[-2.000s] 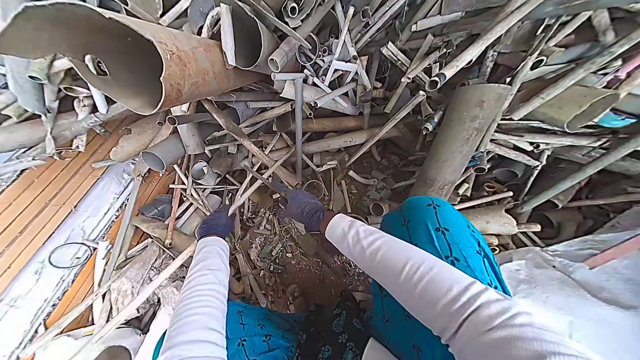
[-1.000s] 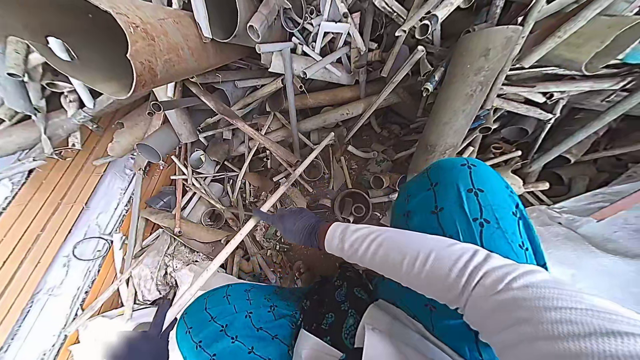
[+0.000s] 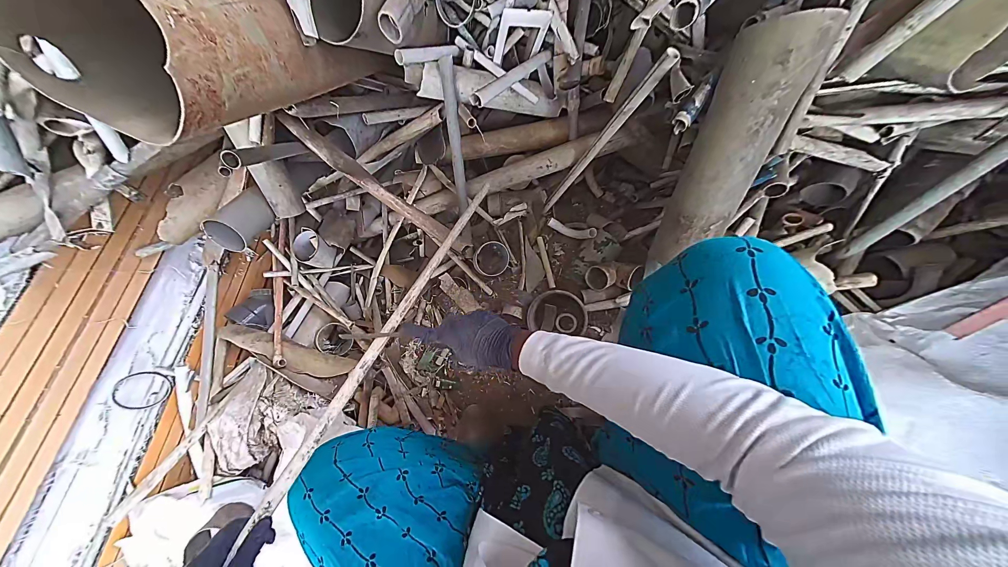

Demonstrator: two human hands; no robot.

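Observation:
A long, thin, pale pipe (image 3: 346, 386) slants from the bottom left up to the middle of the scrap heap. My left hand (image 3: 244, 543), in a dark glove and partly cut off by the bottom edge, is closed around its lower end. In a grey-blue glove, my right hand (image 3: 472, 339) is beside the pipe's middle, over the debris. A narrow, dark tool (image 3: 366, 336) extends left from its fingers across the pipe; its exact kind is unclear. A round pipe fitting (image 3: 557, 313) lies just right of this hand.
Scrap pipes surround the hands. A wide, rusty-brown pipe (image 3: 236, 71) lies at upper left, and a large grey pipe (image 3: 744, 126) leans by my right knee. Brown slats (image 3: 87, 307) run along the left. A pale sheet (image 3: 937, 394) is at the right.
Two seconds ago both hands were close together near the middle. My left hand has since moved down to the bottom left, and the long pipe now stretches past my right hand.

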